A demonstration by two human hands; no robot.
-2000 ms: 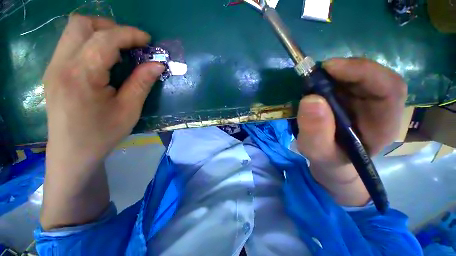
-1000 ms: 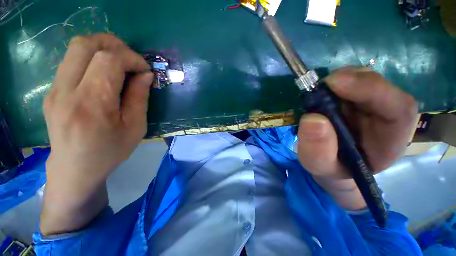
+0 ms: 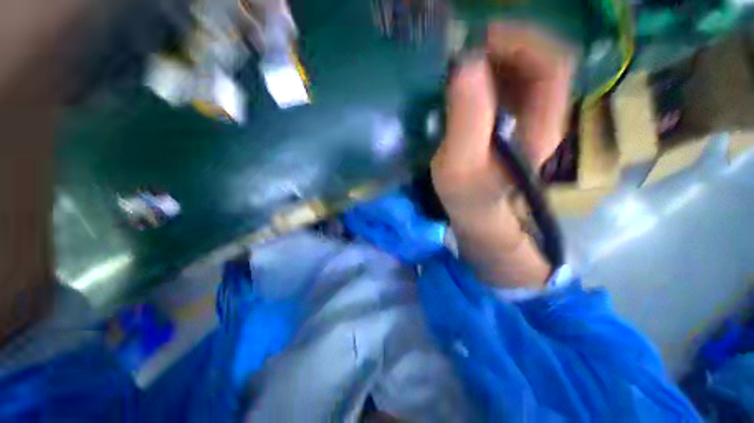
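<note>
The view is blurred. My right hand (image 3: 475, 157) is shut on the soldering iron, whose black handle (image 3: 529, 198) slants down to the wrist; its tip is not clear. The small circuit board (image 3: 149, 206) lies on the green mat at the left, with no hand on it. My left arm (image 3: 25, 165) is a large, dark blur at the left edge, close to the camera, and its fingers cannot be made out. White pouch cells (image 3: 285, 81) with yellow edges lie at the upper left.
A dark pile of small parts (image 3: 409, 18) is at the top middle. A yellow-green wire (image 3: 622, 49) hangs at the bench edge on the right. Open cardboard boxes (image 3: 632, 128) stand below it. The worn front edge (image 3: 298, 216) of the mat slants across the view.
The view has turned and shifted to the right. My left hand has let go of the board and come up close to the camera. My right hand has moved up in view with the iron.
</note>
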